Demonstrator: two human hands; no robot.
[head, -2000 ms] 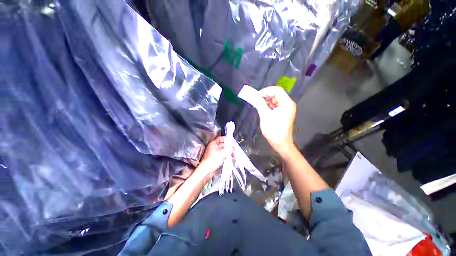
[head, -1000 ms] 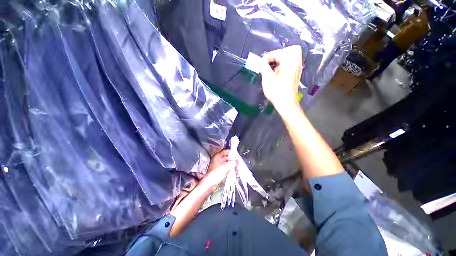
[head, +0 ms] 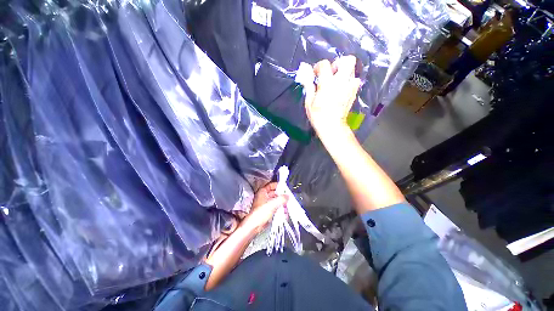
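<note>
My left hand (head: 265,203) is closed on a bundle of white tags (head: 284,215), knobbed at the top and fanning out below, held in front of my shirt. My right hand (head: 333,90) is raised at the front of a bagged dark jacket (head: 285,45). Its fingers are curled on a small white tag (head: 305,74) that sticks out to the left, against or just in front of the film. A white ticket (head: 261,14) shows on the jacket above. Whether the tag is attached to the jacket cannot be told.
Bagged dark blue jackets (head: 121,140) hang densely at the left. Green tape (head: 279,121) and a yellow-green patch (head: 355,120) are near my right hand. Black garments (head: 510,176) hang by a metal bar (head: 446,173) at the right. A carton (head: 419,88) stands at the upper right.
My right hand has moved up from mid-picture to the jacket front with the white tag, and its fingers have since turned. My left hand still holds the bundle, now slightly lower in the picture.
</note>
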